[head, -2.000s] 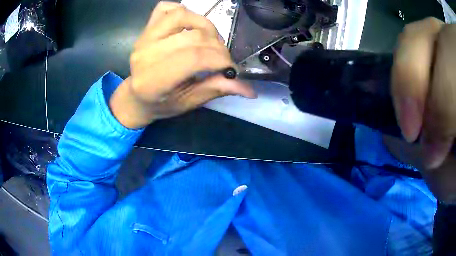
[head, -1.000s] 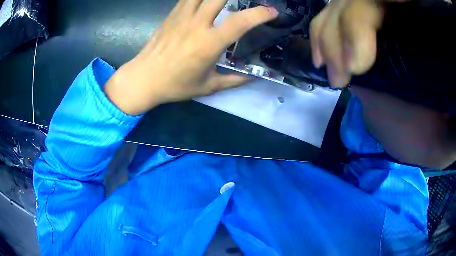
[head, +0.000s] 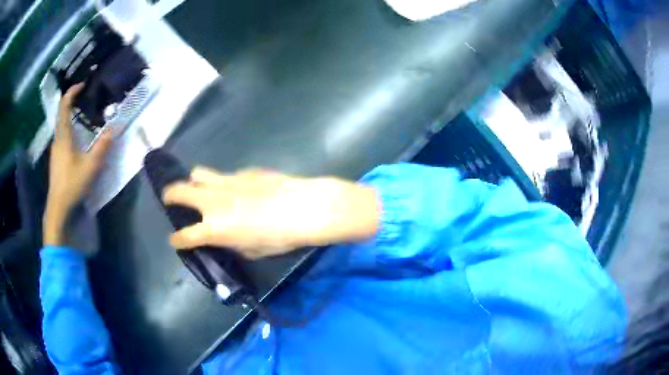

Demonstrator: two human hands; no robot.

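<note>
The device housing assembly (head: 132, 105) lies at the upper left, with a light perforated edge and black parts inside. It rests on a white sheet (head: 192, 69). My left hand (head: 77, 157) is at the housing's near side, fingers spread along its edge and partly blurred; whether it grips the housing is unclear. My right hand (head: 257, 212) is closed around the black electric screwdriver (head: 166, 172) in the middle left. The screwdriver's thin bit points up and left towards the housing, apart from it. Its rear end lies near the bench's front edge.
A teal turnover crate (head: 506, 157) stands at the right, holding blurred black and white units (head: 546, 110). A white sheet edge (head: 433, 6) shows at the top. The dark shiny bench (head: 293, 80) runs across the middle. A blue garment shows at the top right corner.
The view has swung right, so the housing now shows at the far left and the crate at the right. The screwdriver is now seen whole, held away from the housing.
</note>
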